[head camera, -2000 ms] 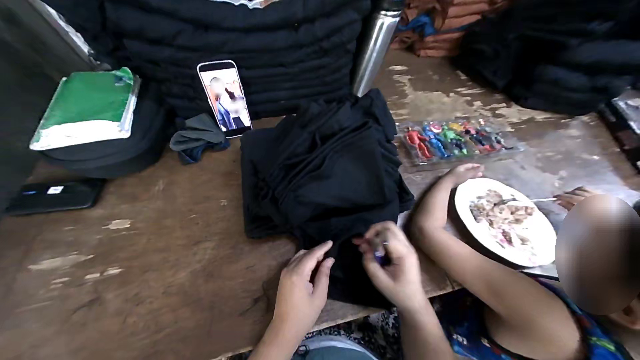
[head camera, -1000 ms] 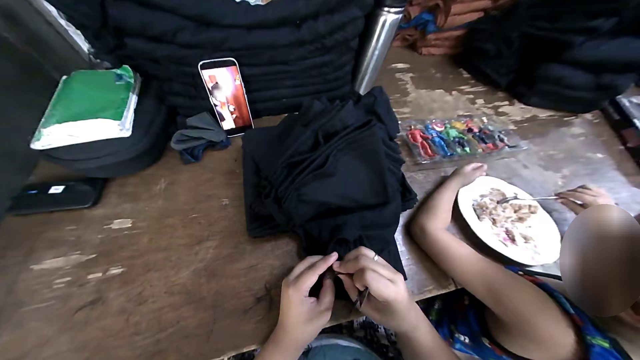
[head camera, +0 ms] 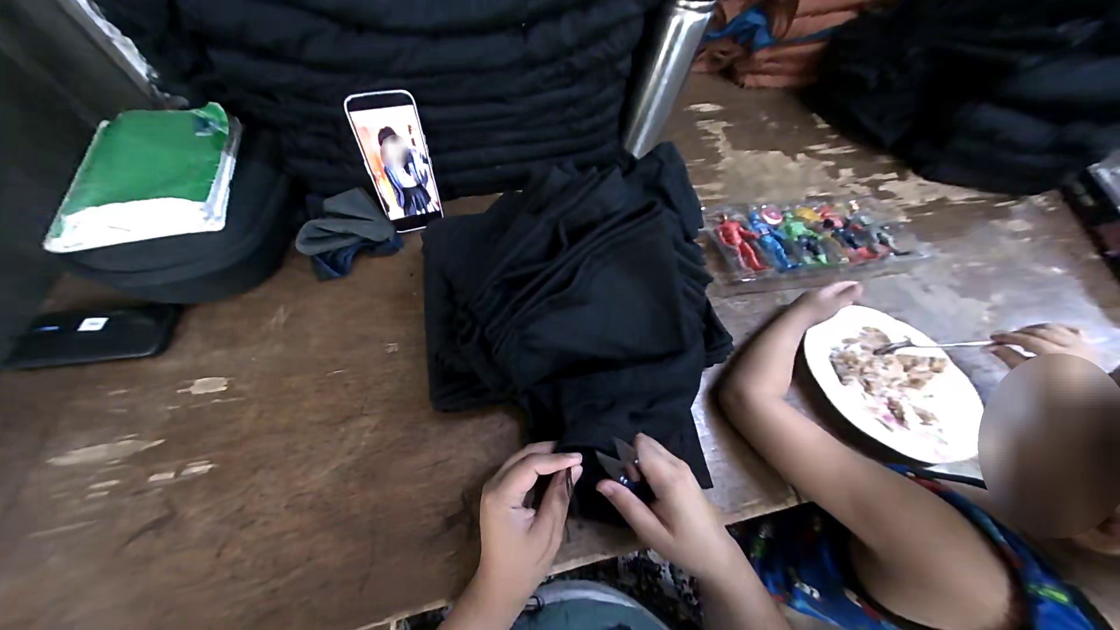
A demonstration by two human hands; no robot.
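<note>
A heap of folded black fabric (head camera: 586, 297) lies on the wooden table, one end hanging toward the near edge. My left hand (head camera: 528, 507) pinches a bit of the black cloth between thumb and fingertips at that end. Just right of it, my right hand (head camera: 669, 503) holds small thread snips (head camera: 619, 464), blades apart and pointing up and left over the cloth. The palm side of my right hand and most of the snips' handle are hidden.
Behind the heap stand a lit phone (head camera: 398, 162) and a steel bottle (head camera: 669, 79). To the right are packaged toy figures (head camera: 796, 236) and another person's arm (head camera: 822, 437) around a plate of food (head camera: 954, 429). A black case (head camera: 96, 335) lies left.
My hands, together at the cloth a second ago, are now slightly apart, and the open snips show. The other person's fork hand remains by the plate.
</note>
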